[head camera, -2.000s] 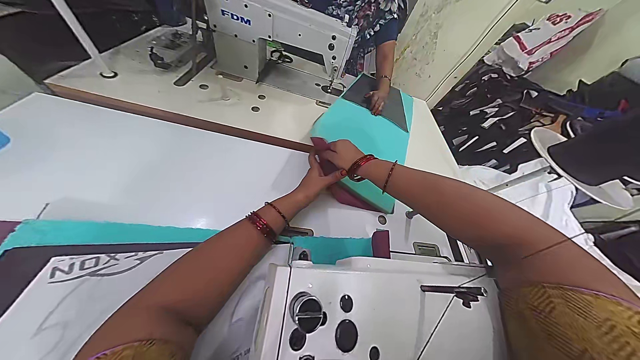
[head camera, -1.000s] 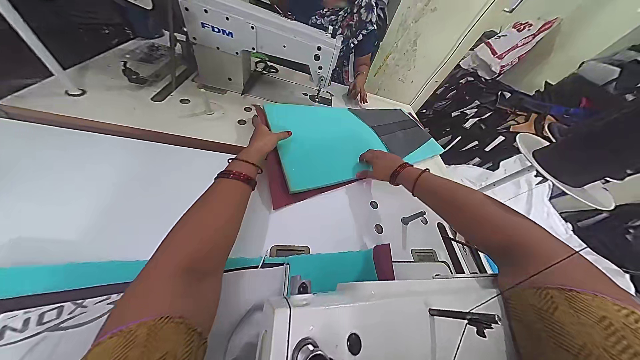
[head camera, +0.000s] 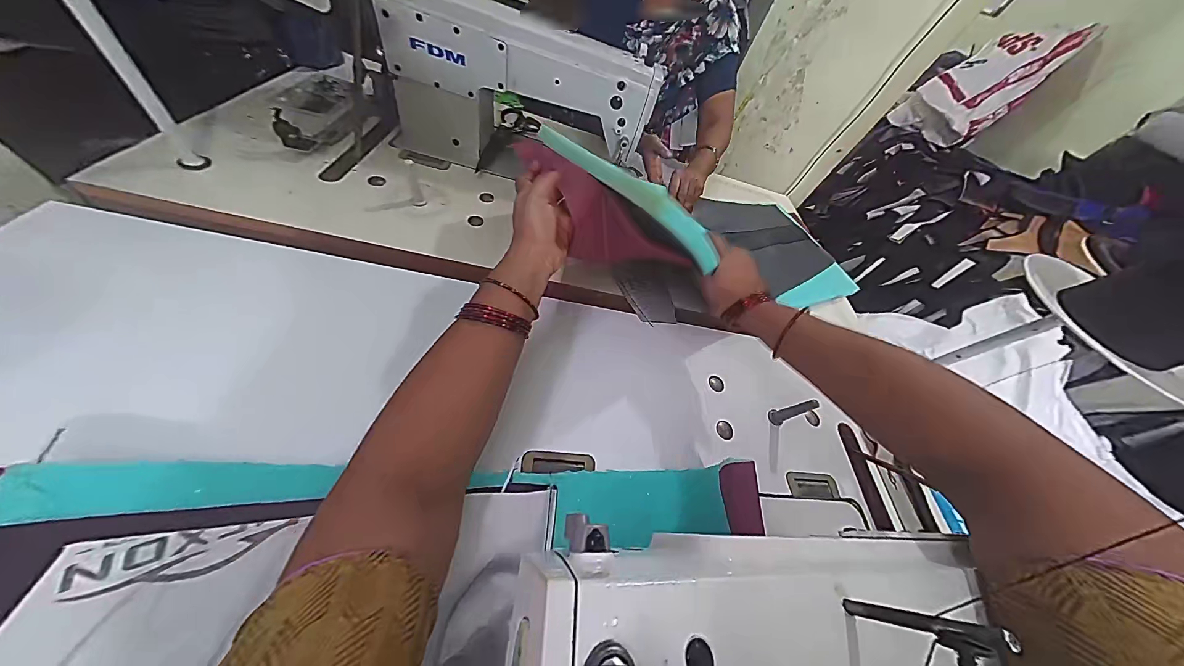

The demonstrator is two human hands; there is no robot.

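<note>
My left hand (head camera: 544, 220) holds the near left edge of a maroon fabric piece (head camera: 615, 217), which lies against a turquoise padded piece (head camera: 638, 190). My right hand (head camera: 735, 277) grips the right end of the same pieces, partly blurred. They are lifted and tilted over the edge of the far table, in front of a white sewing machine (head camera: 527, 55). Dark grey panels with a turquoise corner (head camera: 819, 287) lie on the far table to the right. Below my arms, more turquoise fabric (head camera: 638, 504) with a maroon end lies behind the near sewing machine (head camera: 768, 601).
Across the far table (head camera: 277, 194), a co-worker's hands (head camera: 686, 180) are beside the machine needle area. A thread stand pin (head camera: 794, 412) rises from the near white table (head camera: 231, 342). Fabric scraps (head camera: 906, 213) and a plastic bag (head camera: 999, 79) lie at the right.
The turquoise and maroon pieces, lying flatter one second ago, are now raised and tilted, with the maroon side showing. My hands have moved with them toward the far machine.
</note>
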